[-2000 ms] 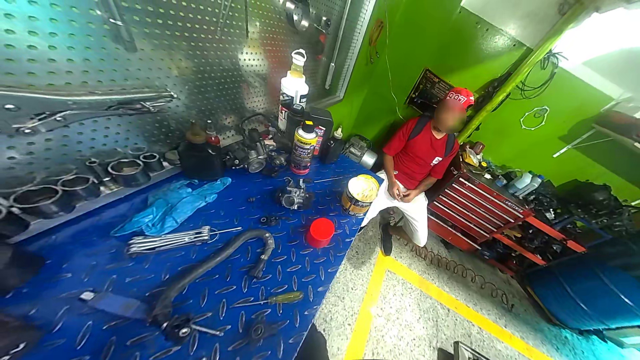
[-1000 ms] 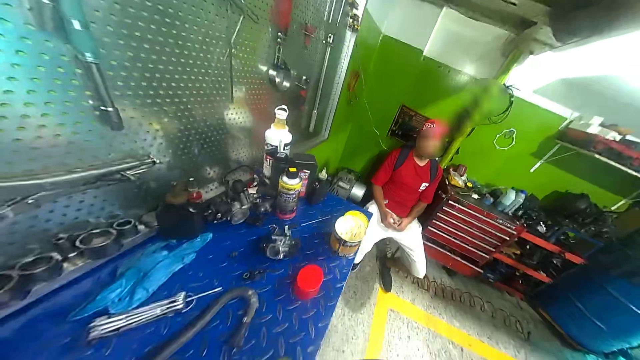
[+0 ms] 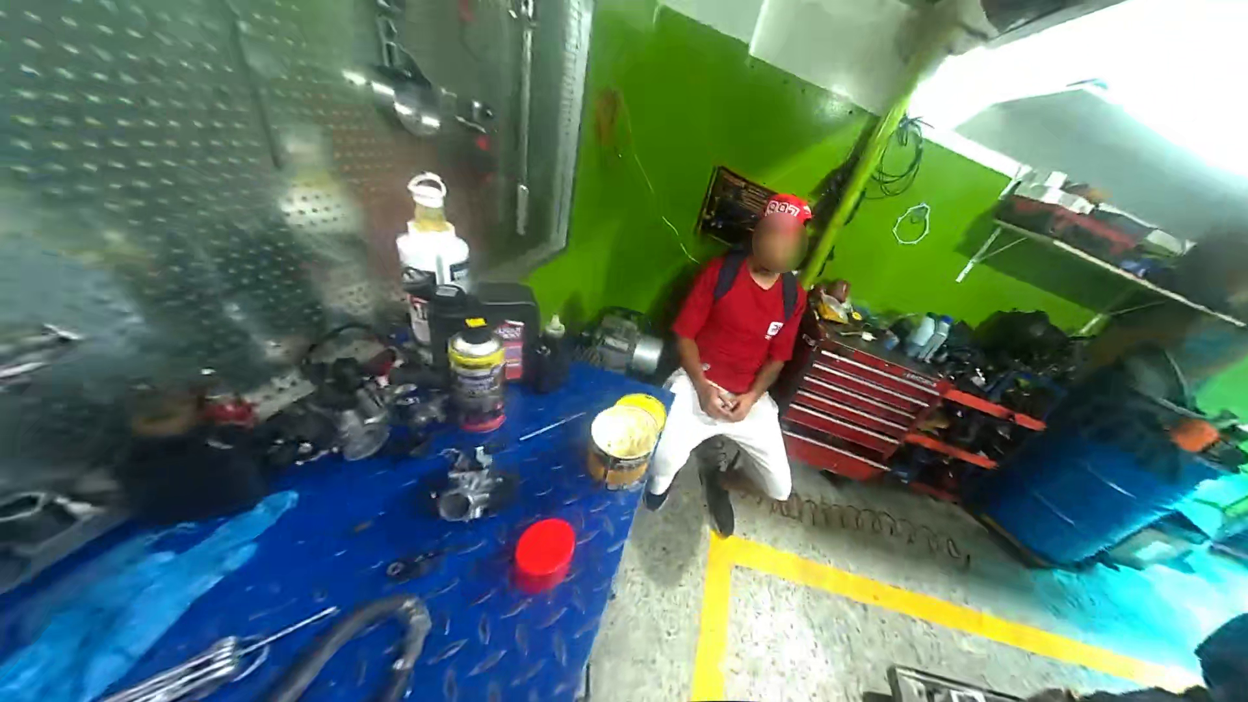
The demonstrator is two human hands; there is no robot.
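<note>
Neither my left hand nor my right hand is in view. On the blue diamond-plate workbench (image 3: 487, 624) sits a small metal carburetor (image 3: 468, 492), with a red plastic cap (image 3: 544, 554) to its lower right. An open tub of pale grease (image 3: 624, 444) stands at the bench's right edge, its yellow lid behind it. A spray can (image 3: 477, 380) stands behind the carburetor. At the lower left lie blue gloves (image 3: 166, 595), a bundle of thin metal tools (image 3: 210, 668) and a curved black hose (image 3: 375, 619).
A seated person in a red shirt (image 3: 746, 322) is just beyond the bench. A red tool chest (image 3: 858, 400) and a blue drum (image 3: 1092, 487) stand at the right. White and dark bottles and metal parts line the perforated metal panel (image 3: 146, 195). Yellow lines (image 3: 877, 590) mark the floor.
The view has swung over the bench; the screwdriver and most of the hose, seen two seconds ago, are out of frame. No bench object has plainly moved.
</note>
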